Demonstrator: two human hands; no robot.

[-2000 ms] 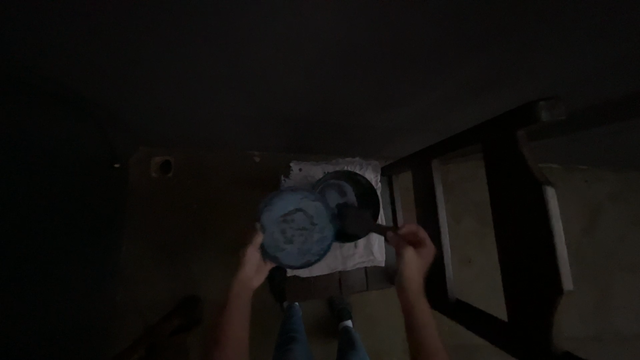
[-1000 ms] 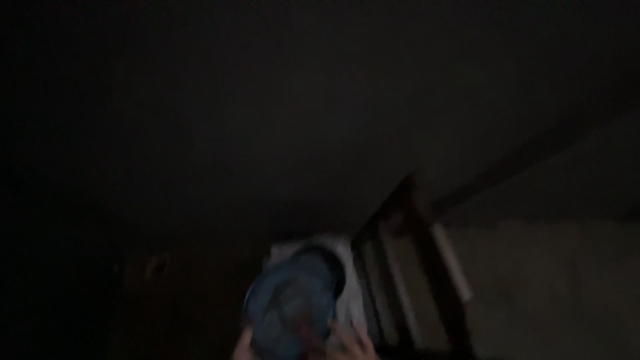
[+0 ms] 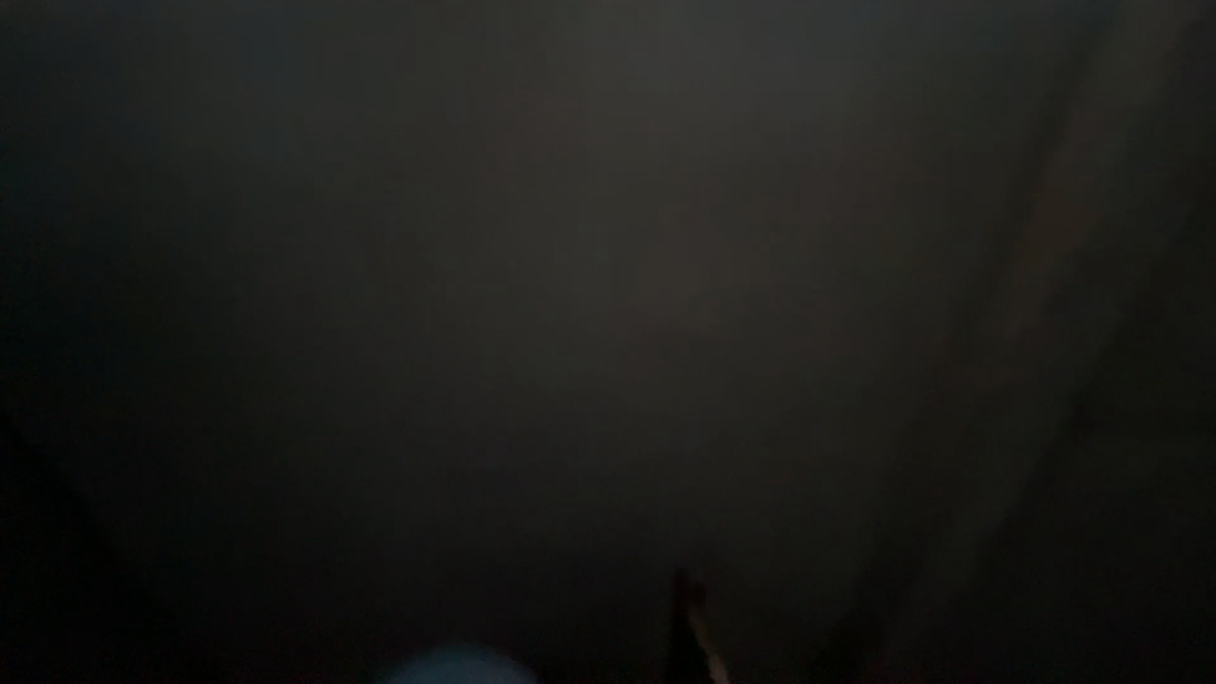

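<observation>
At the bottom edge, left of the middle, the top of a pale blue round thing (image 3: 464, 667) shows, likely the blue plate or lid. The rest of it lies below the view. Neither my left hand nor my right hand can be seen, so what they hold is hidden. The dark pan and the white cloth are out of view too.
A dark post end of the wooden frame (image 3: 682, 627) rises at the bottom, right of the middle. A dim wall (image 3: 589, 285) fills most of the blurred view, with a faint slanting band (image 3: 1035, 266) on the right.
The view has swung strongly upward. Both hands, the pan and the cloth have left it, and the blue round thing has dropped to the bottom edge.
</observation>
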